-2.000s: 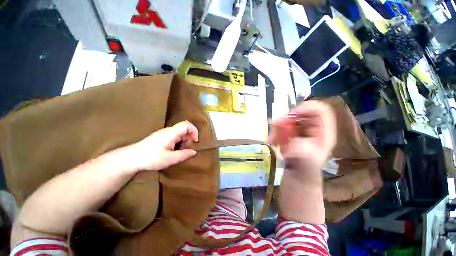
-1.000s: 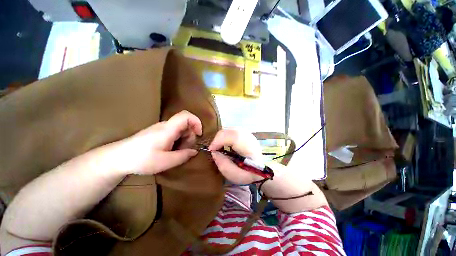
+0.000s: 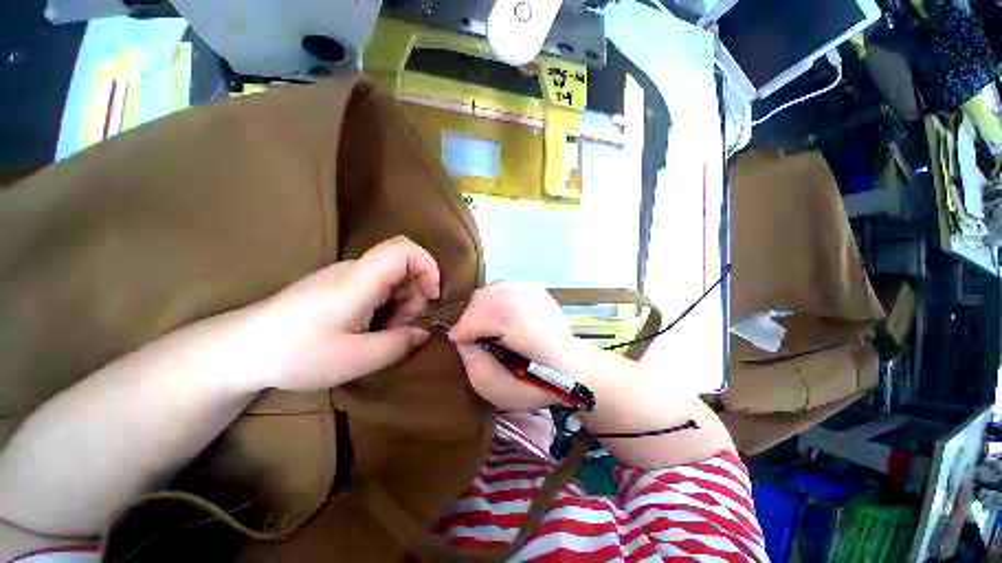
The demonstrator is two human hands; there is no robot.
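Note:
A large brown tote bag (image 3: pixel 198 187) lies across my lap at the left and centre, its dark opening facing up and right. My left hand (image 3: pixel 357 313) pinches the bag's edge where the narrow brown strap (image 3: pixel 599 296) meets it. My right hand (image 3: pixel 516 341) holds a slim black-and-red corded hand tool (image 3: pixel 544 377), its silver tip at the left fingertips. The tip's exact contact is too small to tell. The strap loops behind my right hand and down over the lap.
A yellow clamp frame (image 3: pixel 516 143) sits on the machine's white table (image 3: pixel 687 220) ahead. The white machine head (image 3: pixel 286 33) is at top left. A dark screen (image 3: pixel 791 39) stands at top right. Brown bags (image 3: pixel 797 253) with crumpled white paper (image 3: pixel 760 329) lie at right.
My right hand has come from above the table to the left fingertips and now holds the corded tool there. The view has moved closer to the work. My left hand still pinches the bag.

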